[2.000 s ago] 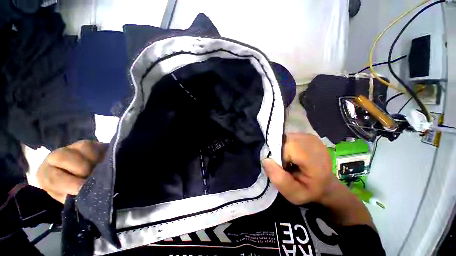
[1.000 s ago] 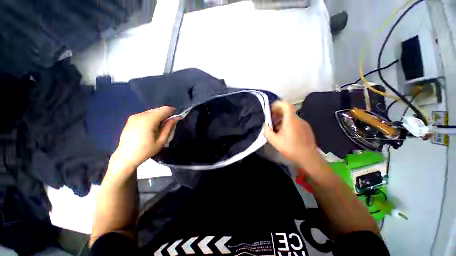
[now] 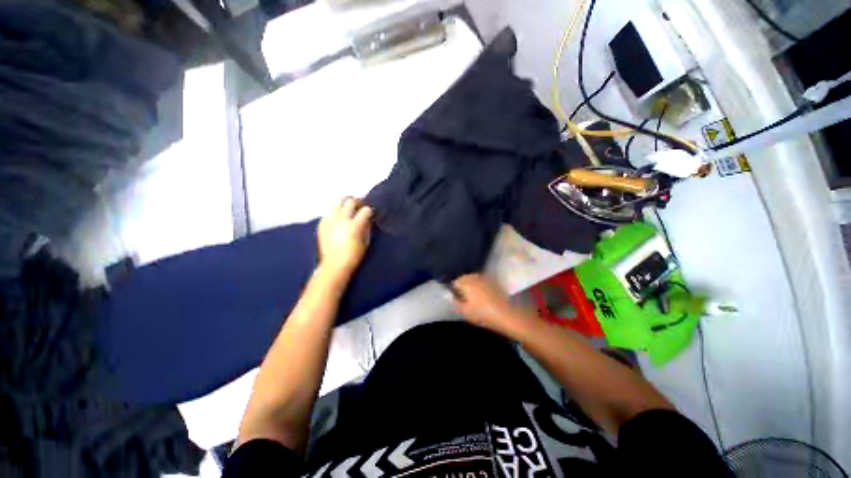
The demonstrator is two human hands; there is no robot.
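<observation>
Dark trousers (image 3: 467, 159) lie bunched over the right part of the navy-blue pressing board (image 3: 215, 308). The board's rounded left end is bare. My left hand (image 3: 343, 233) is at the trousers' left edge on the far side of the board, its fingers on the cloth; its exact grip is unclear. My right hand (image 3: 478, 299) holds the near edge of the trousers at the front of the board. The waistband's pale lining is not visible.
The steam iron (image 3: 606, 187) rests on a dark pad at the right, with yellow and black lines behind it. A green package (image 3: 644, 308) and a red thing (image 3: 569, 303) lie below it. Dark garments (image 3: 56, 373) heap at the left. A fan guard (image 3: 784, 464) shows at lower right.
The waistband opening, held up between both hands before, is no longer visible. The trousers now lie over the board towards the iron, uncovering the board's left part. The view has turned.
</observation>
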